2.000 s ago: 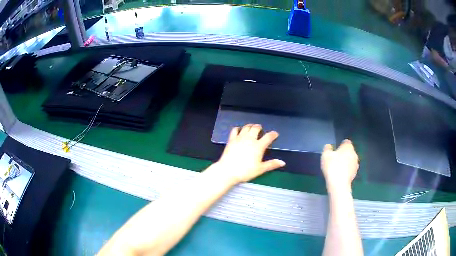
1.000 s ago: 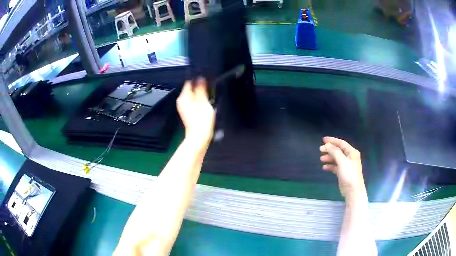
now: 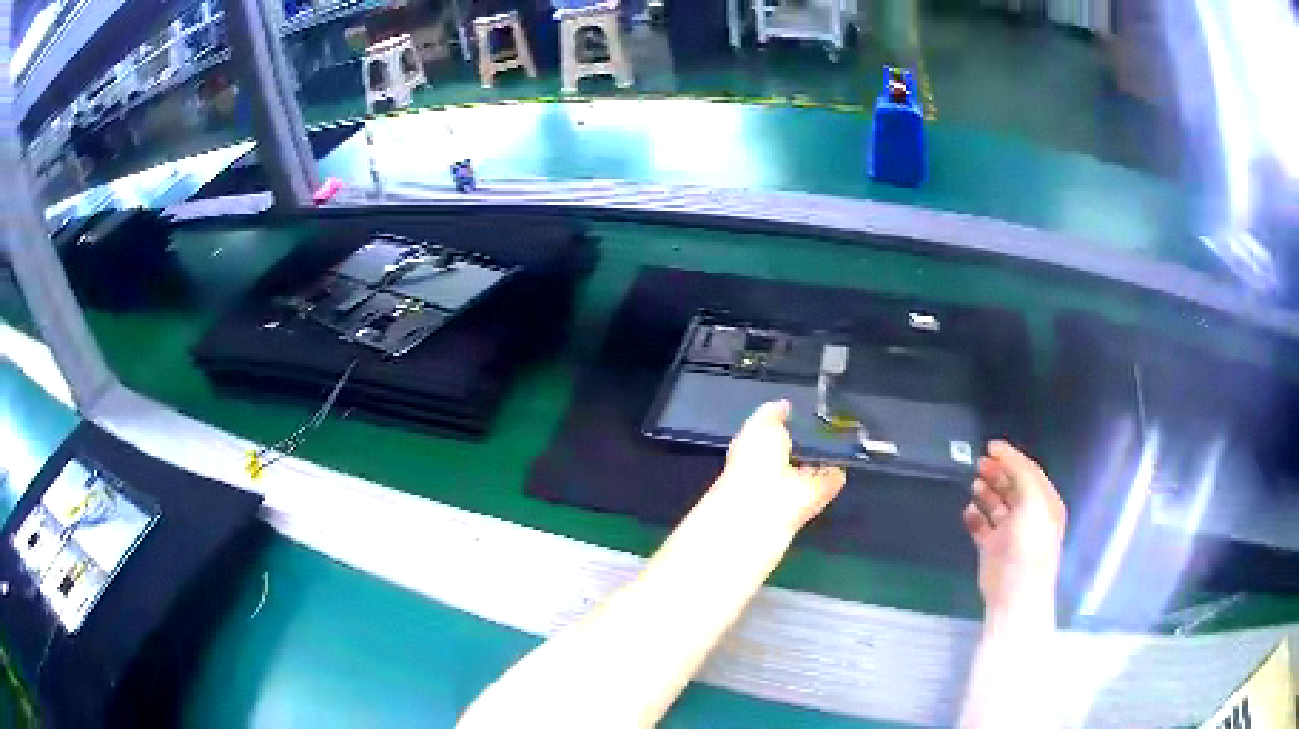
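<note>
The cover panel assembly point(image 3: 741, 406) lies on a black foam pad point(image 3: 591, 449) in front of me, its inner side up. A pale flex cable point(image 3: 825, 399) with an amber-yellow patch runs down its middle, and dark pieces show at its upper left. My left hand point(image 3: 776, 470) is at the panel's near edge, fingertips over the edge and thumb apart below it; it seems to hold that edge. My right hand point(image 3: 1014, 513) is at the near right corner, fingers curled and apart; contact with the panel is unclear.
An open unit point(image 3: 392, 299) lies on stacked black pads at the left. Another open unit point(image 3: 83, 541) is at the lower left. A thin wire with a yellow tab point(image 3: 257, 464) lies by the pale metal rail point(image 3: 428, 534). A blue container point(image 3: 898, 135) and stools point(image 3: 591, 50) are beyond.
The panel first lay with its two-tone outer face up. It was lifted and tilted up by my left hand, and now lies flat with its inner side up. My left hand has come down to its near edge.
</note>
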